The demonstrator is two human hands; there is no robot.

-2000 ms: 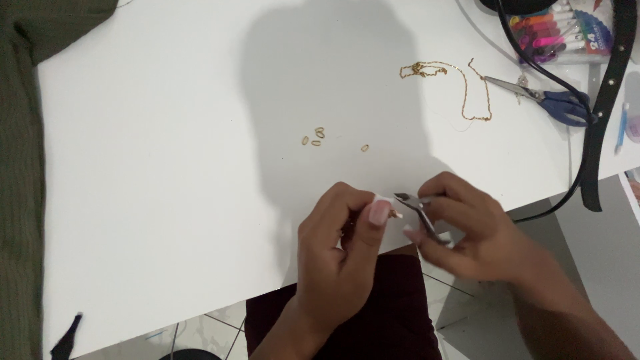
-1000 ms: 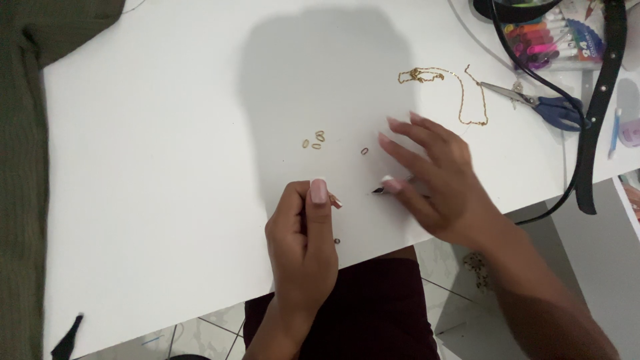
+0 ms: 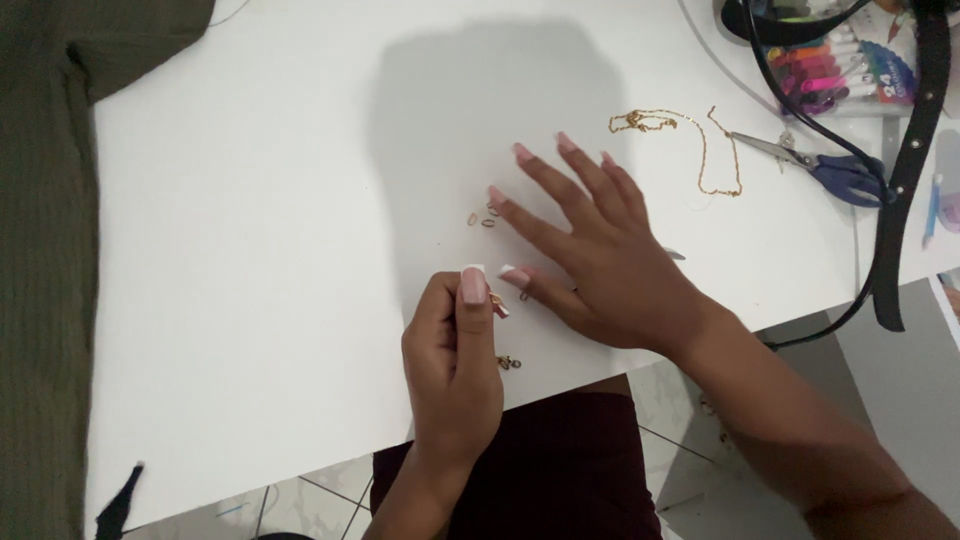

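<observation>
My left hand [image 3: 459,360] pinches a small gold-coloured link [image 3: 496,301] between thumb and fingers, low over the white table. Just beside its palm lie several small metal jewelry pieces [image 3: 507,362]. With fingers spread and nothing gripped, my right hand [image 3: 600,240] is over the table, its index fingertip by several loose oval rings [image 3: 487,223]. Another ring [image 3: 524,295] shows beneath the right thumb. A metal tool tip [image 3: 675,254] pokes out past the right hand; the rest of that tool is hidden. Farther right, a gold chain [image 3: 703,150] lies loosely curved.
Blue-handled scissors [image 3: 844,176] touch the chain at the right. Behind them are a clear pack of coloured markers [image 3: 832,75], a black cable [image 3: 799,109] and a black belt [image 3: 911,150]. Olive fabric [image 3: 45,270] covers the left edge. The table's front edge runs above my lap.
My right hand held pliers two seconds ago; it has let them go and moved up and left toward the loose rings. The left hand has moved left and still pinches a small piece.
</observation>
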